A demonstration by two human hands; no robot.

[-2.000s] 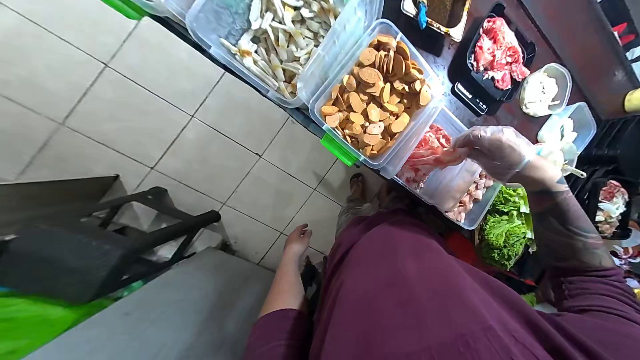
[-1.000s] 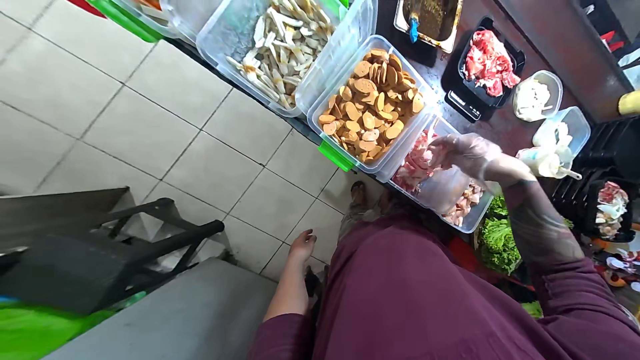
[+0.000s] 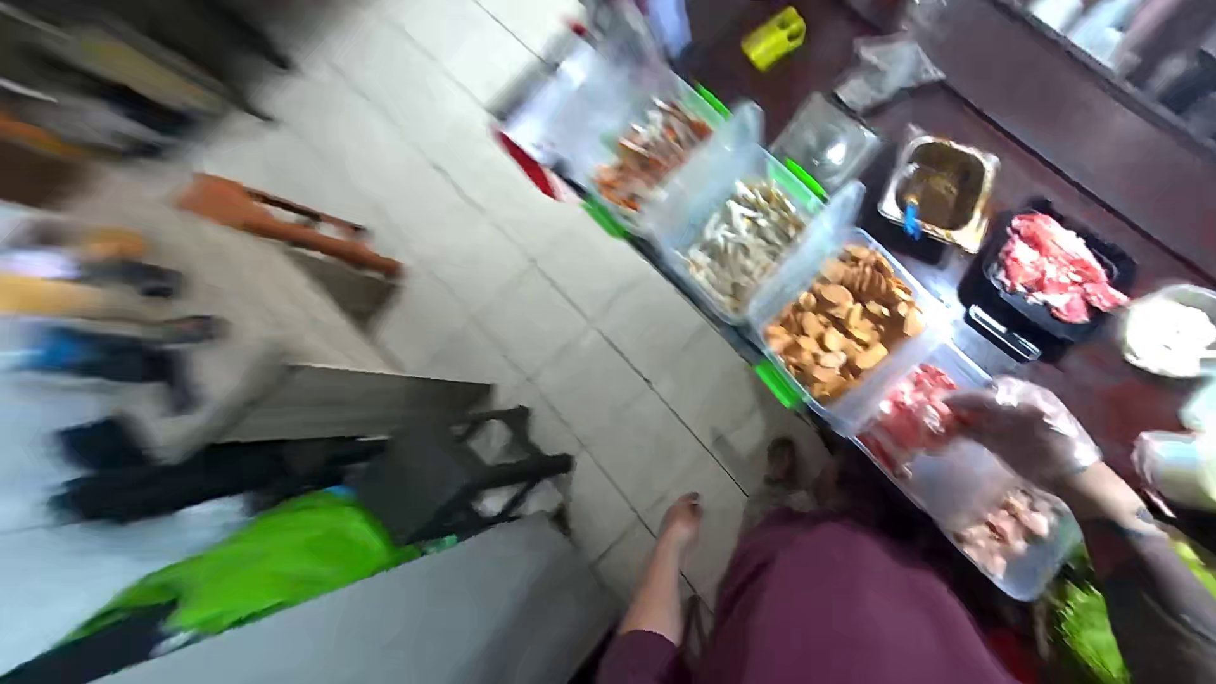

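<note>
My right hand (image 3: pixel 1031 427), in a clear plastic glove, reaches into a clear plastic container (image 3: pixel 950 484). Its fingertips are at the raw red meat (image 3: pixel 907 413) in the container's upper part; blur hides whether they grip any. Paler raw meat pieces (image 3: pixel 1007 530) lie at the lower end. Beside this container stands another with orange-brown sliced pieces (image 3: pixel 841 323). My left hand (image 3: pixel 681 518) hangs low over the tiled floor beside my body, its fingers loose, with nothing visible in it.
More containers hold pale strips (image 3: pixel 750 237) and orange-red pieces (image 3: pixel 655 152). Beyond them are a metal pan of brown sauce (image 3: pixel 940 185), a black scale (image 3: pixel 997 332) with red meat in a dish, and a bowl of white food (image 3: pixel 1168 332). A grey table (image 3: pixel 408 617) is at lower left.
The view has swung left, showing more containers and a chair. My right hand stays at the meat container, its fingers at the red meat. My left hand still hangs low.
</note>
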